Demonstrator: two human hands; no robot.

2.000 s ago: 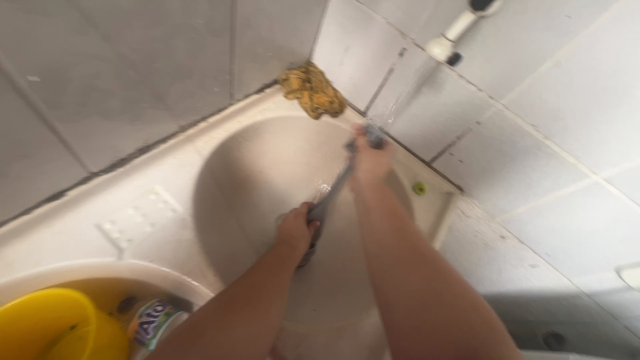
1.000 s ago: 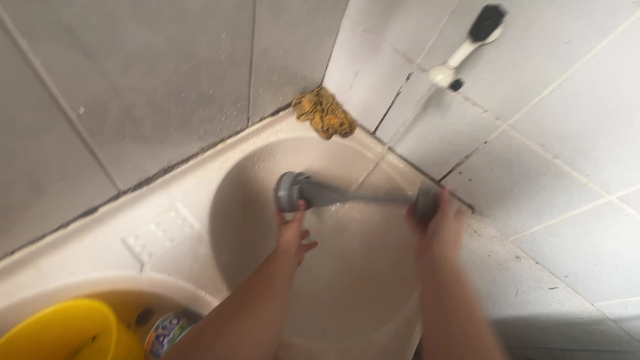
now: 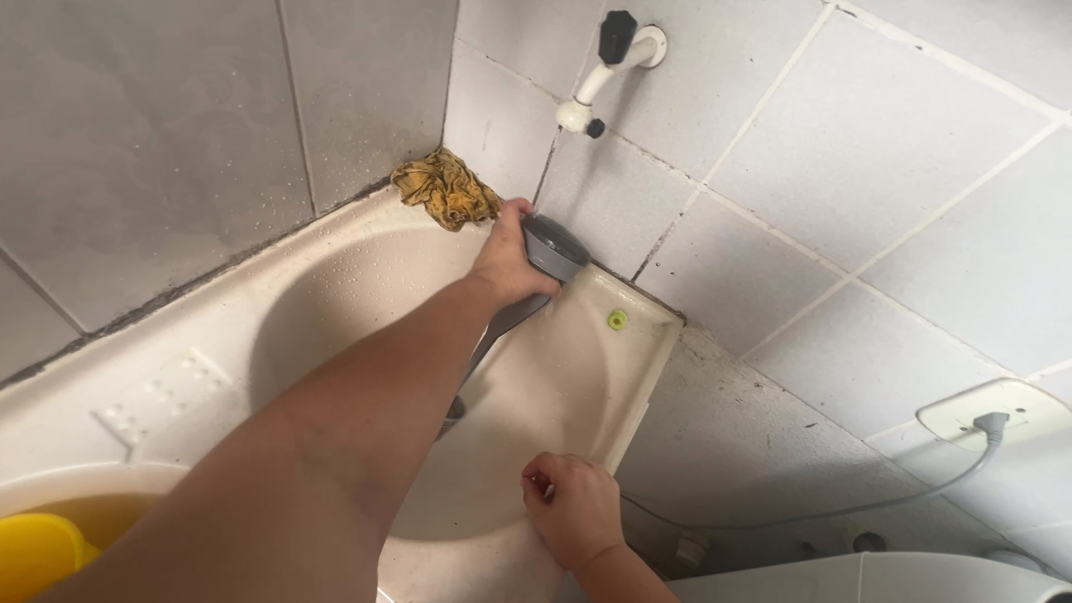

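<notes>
My left hand [image 3: 507, 264] reaches to the back right of the round basin [image 3: 536, 402] in a cream sink unit. It grips the rounded end of a long grey plastic part [image 3: 557, 249], whose narrow body slants down into the basin, partly hidden by my forearm. My right hand [image 3: 578, 511] is over the basin's front right edge with its fingers curled; no object shows in it. A crumpled yellow-brown cloth [image 3: 448, 188] lies in the back corner, just left of my left hand. A small green ring [image 3: 617, 320] sits on the right ledge.
A white tap [image 3: 590, 88] with a black knob projects from the tiled wall above the basin. At the lower left, a yellow container [image 3: 38, 553] stands in a second basin with cloudy liquid. A plugged-in cord [image 3: 963, 481] runs along the right wall above a pale appliance [image 3: 863, 578].
The grey part was between both hands over the basin; now only my left hand holds it, near the back right edge. My right hand has let go and moved toward the front.
</notes>
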